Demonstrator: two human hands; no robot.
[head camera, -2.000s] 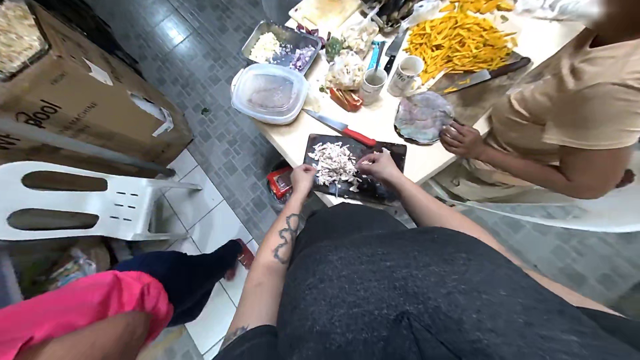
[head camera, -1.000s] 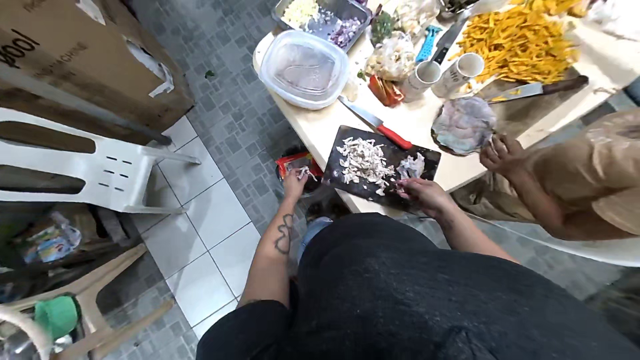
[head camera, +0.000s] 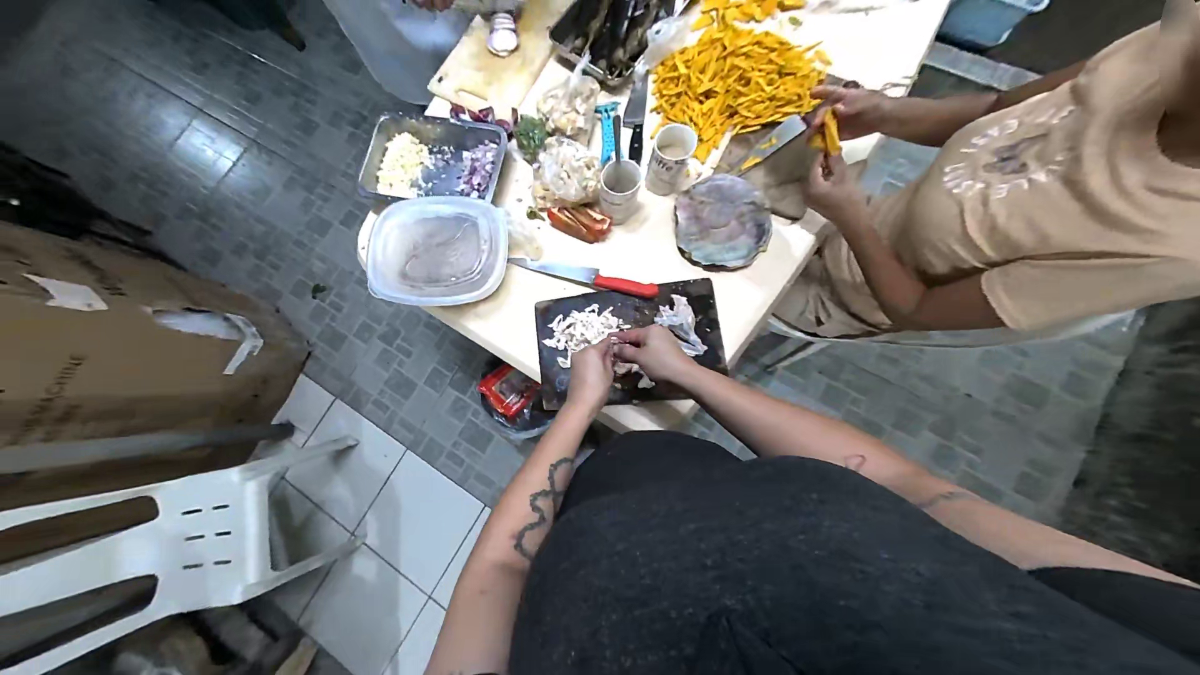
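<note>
Over the dark cutting board, my left hand and my right hand meet with their fingertips close together on small pale shreds, which the fingers mostly hide. A pile of shredded pale food, possibly meat, lies on the board just beyond my left hand. Whitish, film-like scraps rest at the board's right side, beyond my right hand. A knife with a red handle lies along the board's far edge, its blade pointing left.
A lidded plastic container and a tray of chopped food stand at the left. Cups, a round plate and orange strips lie beyond. At right, a co-worker's hands hold an orange piece near a knife. A white chair stands left.
My left hand has come back from beside the table, above the red item, to the board and meets my right hand. The co-worker's hands now hold an orange piece. The view has shifted.
</note>
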